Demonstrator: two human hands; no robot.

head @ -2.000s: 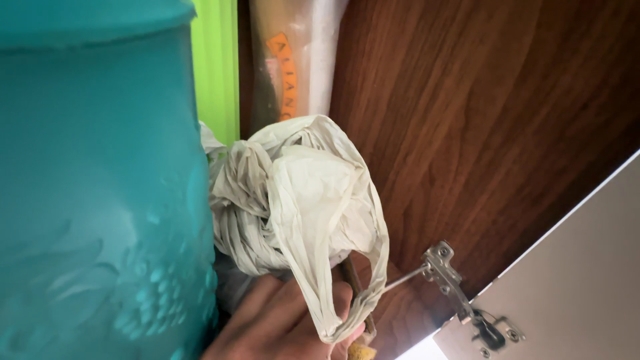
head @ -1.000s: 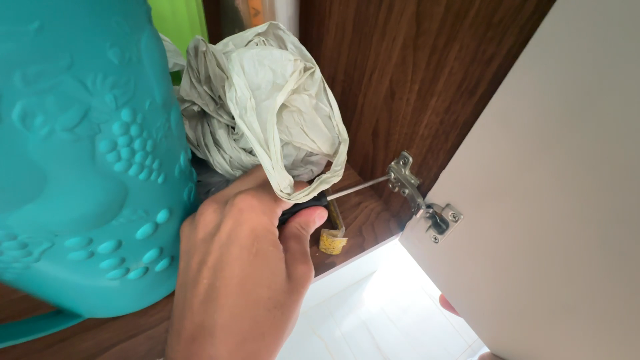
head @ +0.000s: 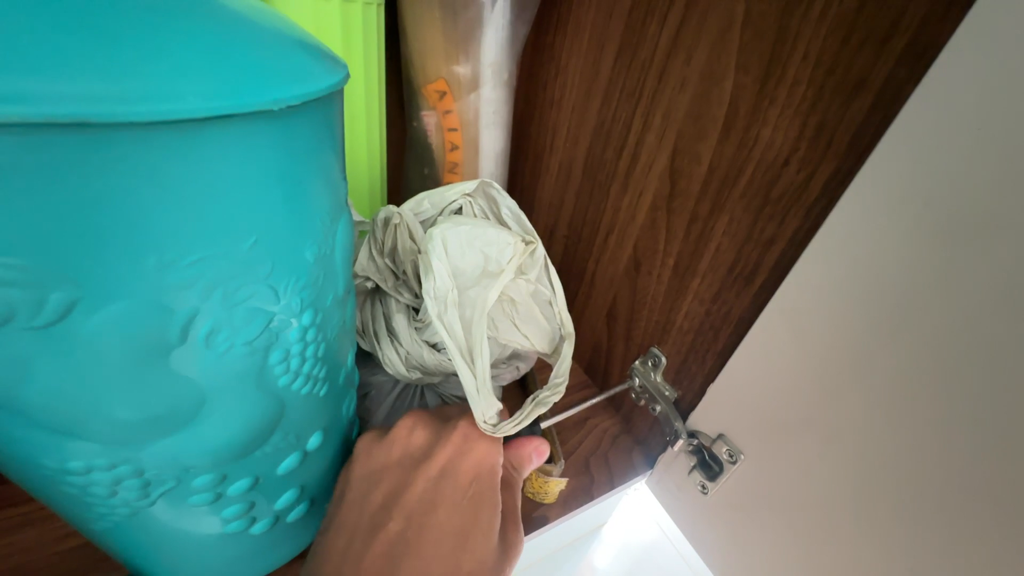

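My left hand [head: 436, 488] is closed around the dark handle of a screwdriver [head: 584, 406], its thumb lying along the handle. The screwdriver's metal shaft runs up to the right, its tip at the mounting plate of a metal cabinet hinge [head: 656, 388] on the wood-grain side panel [head: 680, 160]. The hinge's cup end is fixed to a pale door [head: 896, 336]. A crumpled whitish plastic bag [head: 488, 296] hangs just above my left hand, with one loop partly over the handle. My right hand is not in view.
A large teal plastic container [head: 160, 320] with raised fruit patterns fills the left side. Behind stand a bright green ribbed plastic item [head: 364, 104] and a clear plastic package [head: 460, 96] bearing writing. A small yellow piece [head: 546, 486] lies by my thumb, near the cabinet's lower edge.
The view has shifted since one second ago. Fingertips seen at the door's lower edge then are out of view now. My left hand stays on the screwdriver, its tip still at the hinge.
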